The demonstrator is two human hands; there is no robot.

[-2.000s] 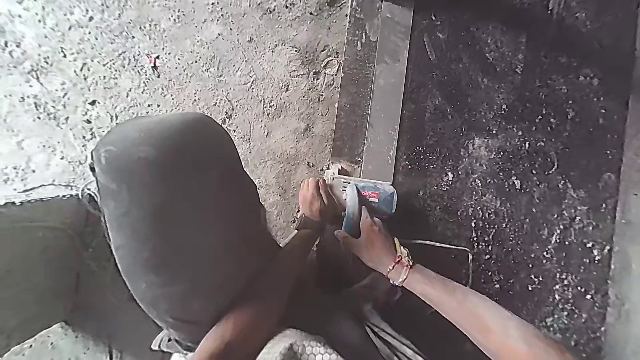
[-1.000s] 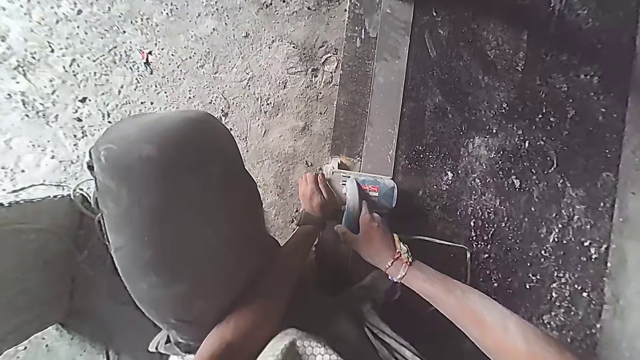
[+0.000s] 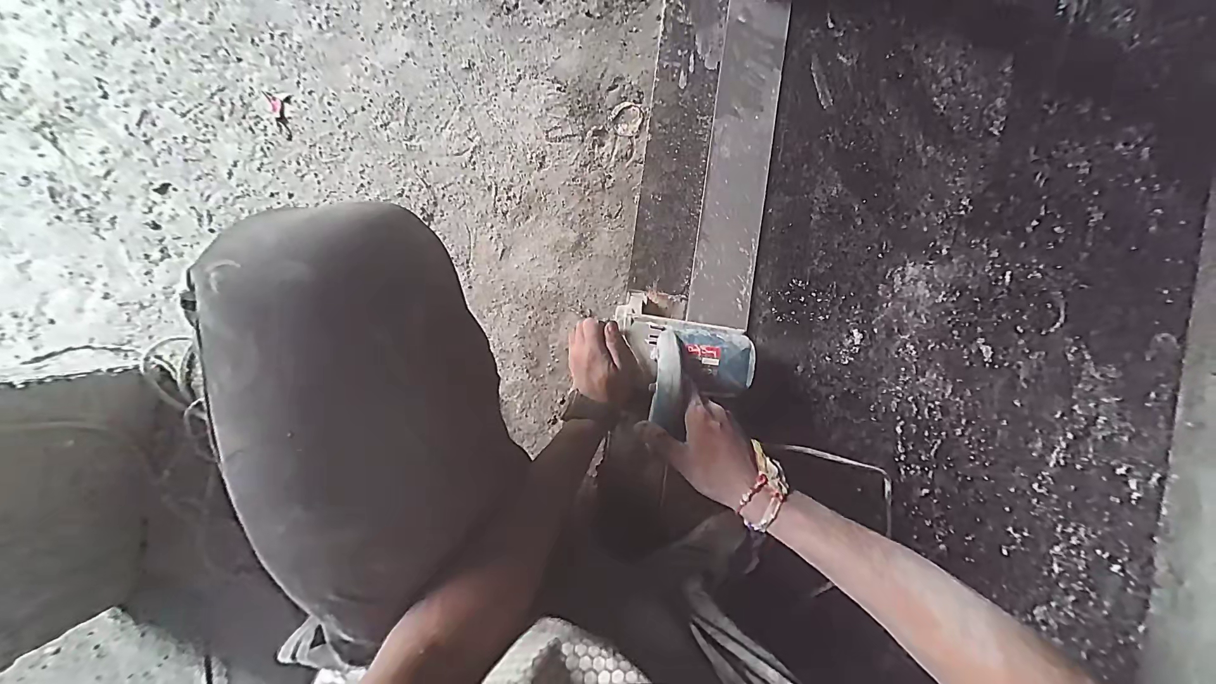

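A blue and grey handheld power tool [image 3: 724, 359] with a red label lies sideways at the near end of two long flat strips. My right hand [image 3: 705, 445], with string bracelets at the wrist, is closed around its handle. My left hand [image 3: 600, 363] grips the tool's front end at the left; its fingertips are partly hidden. The light grey strip [image 3: 743, 161] runs away from me beside a darker strip [image 3: 676, 171]. Just past the tool's front, a small brownish piece [image 3: 663, 304] shows at the end of the dark strip. The tool's working tip cannot be made out.
My knee in grey cloth [image 3: 342, 408] fills the left middle. A large dark speckled board [image 3: 969, 285] spans the right, with a thin cable [image 3: 855, 461] over its near part. Rough concrete floor [image 3: 532, 190] lies beyond my knee, bearing a small red scrap [image 3: 277, 106]. A grey block [image 3: 76, 513] stands at the left.
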